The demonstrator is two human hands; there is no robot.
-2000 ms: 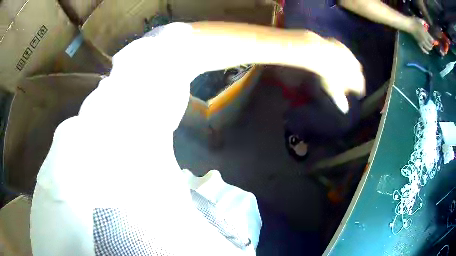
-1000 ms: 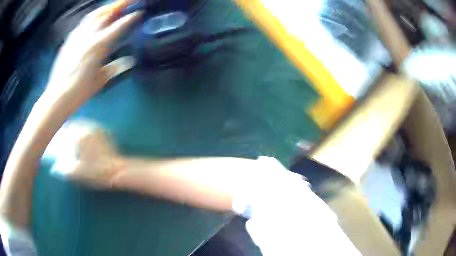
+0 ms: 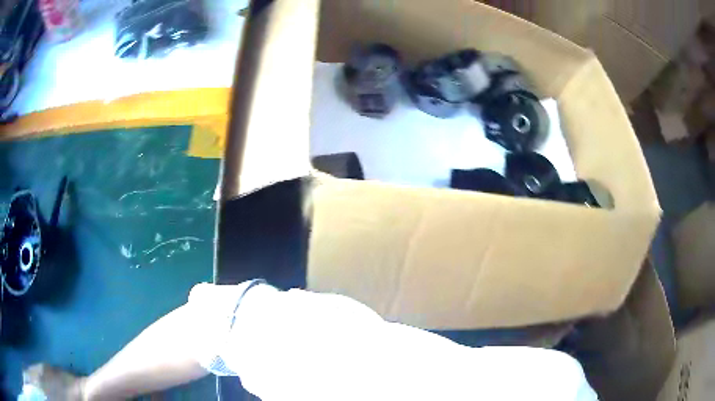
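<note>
An open cardboard carton (image 3: pixel 470 251) stands at the bench edge. Several black round housings (image 3: pixel 517 121) lie in it on a white sheet. Another black housing (image 3: pixel 22 243) lies on the dark green bench at the far left, cut by the frame edge, its silver centre ring showing. My right hand (image 3: pixel 53 384) is small and blurred at the bottom left, below that housing, partly cut off. Something white shows at its fingers; I cannot tell whether it is held or is a finger covering. My left hand is out of view.
Orange-yellow tape (image 3: pixel 117 110) runs along the green bench top (image 3: pixel 141 211). A dark bagged item (image 3: pixel 161 27) lies on the white surface beyond it. More cardboard boxes (image 3: pixel 698 251) stand at the right. My white sleeve crosses in front of the carton.
The view has swung right, bringing the carton into full view. My left hand has left the picture. My right hand now shows at the bottom left corner.
</note>
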